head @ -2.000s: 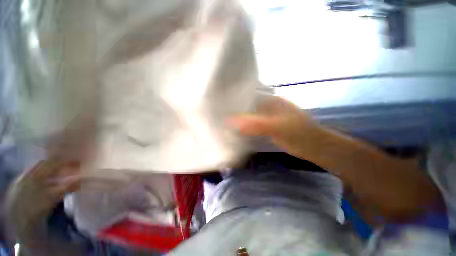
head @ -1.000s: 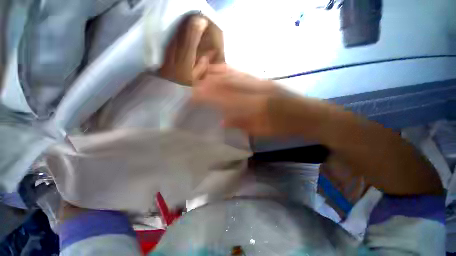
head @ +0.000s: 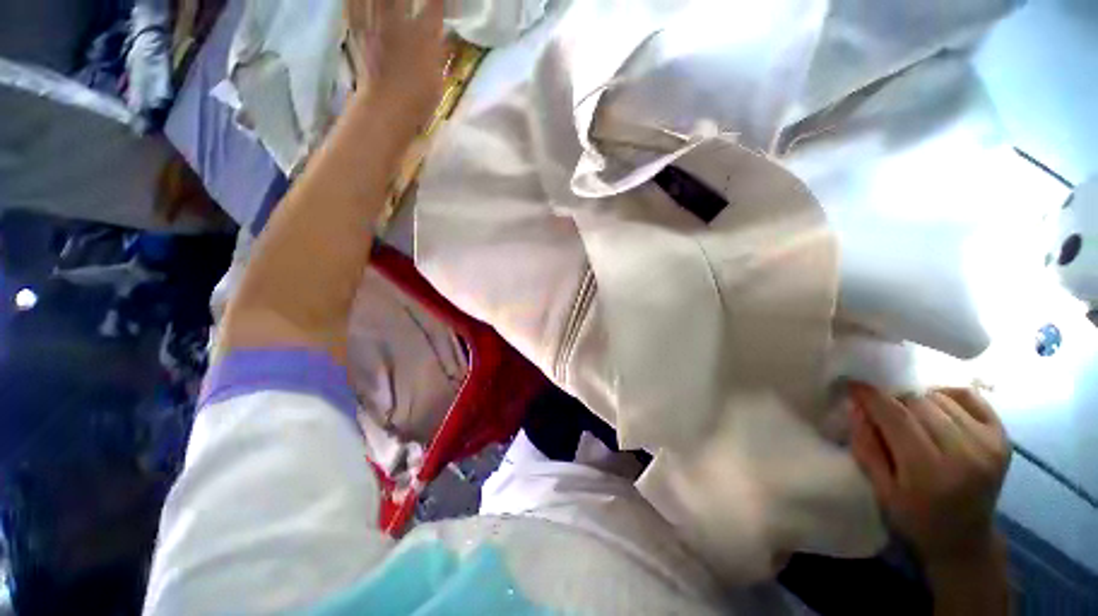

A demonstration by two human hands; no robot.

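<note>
A cream garment lies spread from the top centre down over the table's front edge. It shows a collar-like folded band, a small dark label and a stitched seam. My right hand is at the lower right, fingers curled at the garment's right edge and pinching the cloth there. My left hand is at the top edge of the picture, partly cut off, beside pale cloth; its fingertips are out of the picture, so its hold cannot be told.
A red plastic basket with pale cloth stands below the garment, before the lap. A yellow strip runs beside my left forearm. The white machine bed is at the right. More pale cloth lies at the upper left, above a dark floor area.
The view has swung left. My left arm now reaches up and away, and my hands are far apart. The garment, bunched and blurred before, now lies more spread out, with its label showing.
</note>
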